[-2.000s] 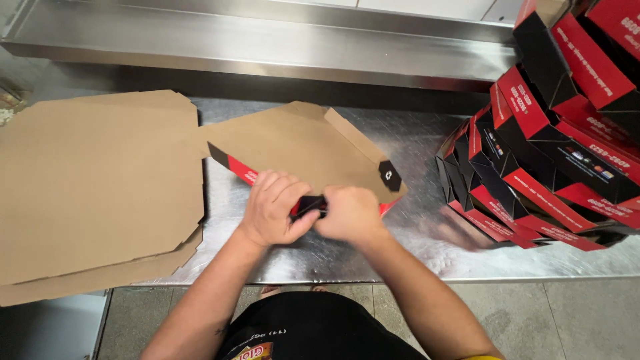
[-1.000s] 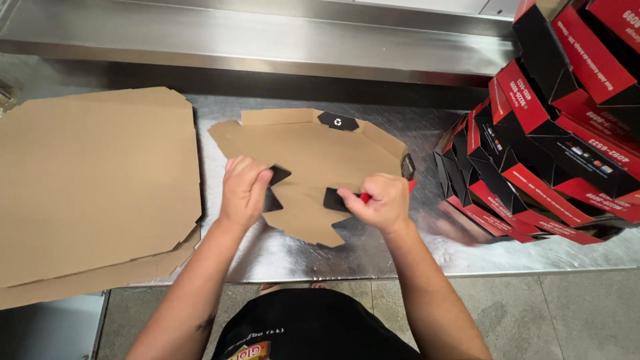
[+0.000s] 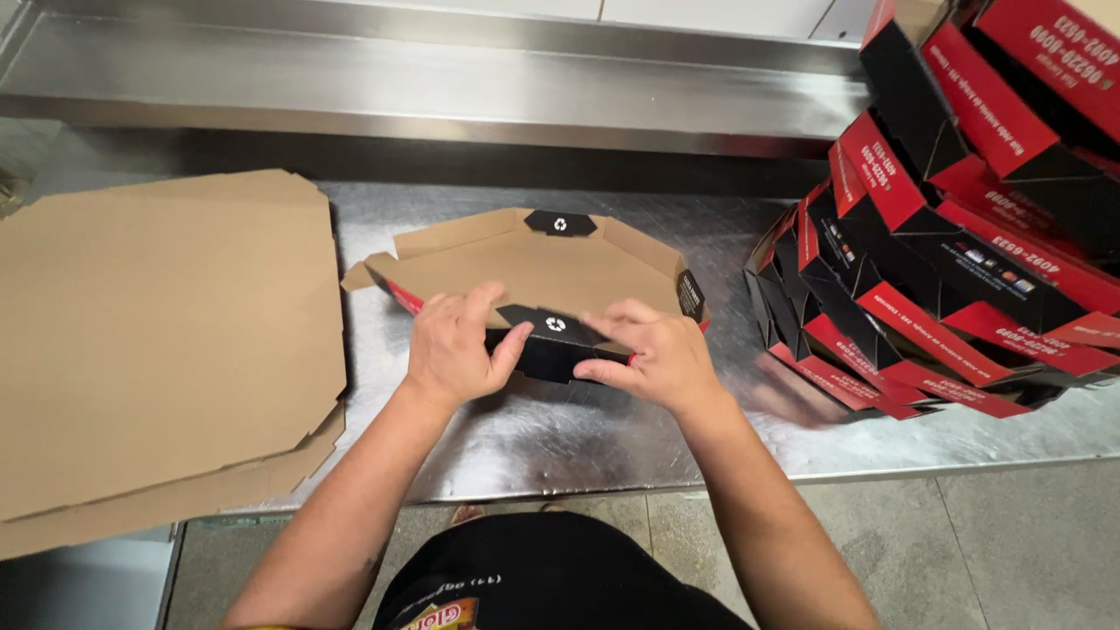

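Note:
A cardboard pizza box tray [image 3: 542,267], brown inside with red and black outer walls, lies partly folded on the steel counter. Its far and right walls stand up, and a black flap with a recycling mark is folded over the near wall. My left hand [image 3: 464,341] grips the left part of this near wall, thumb outside and fingers over the top. At the right part of the same wall, my right hand [image 3: 652,350] has its thumb on the black outer face and its fingers over the flap. The left corner flap sticks outward.
Flat brown cardboard blanks [image 3: 166,341] lie stacked on the left of the steel counter [image 3: 560,455]. Folded red and black pizza boxes [image 3: 962,262] bearing writing rise in a leaning stack at the right. A raised steel ledge [image 3: 437,79] runs along the back.
My hands have come closer together at the near edge. The near side, spread out with loose black tabs one second ago, now stands as a folded wall.

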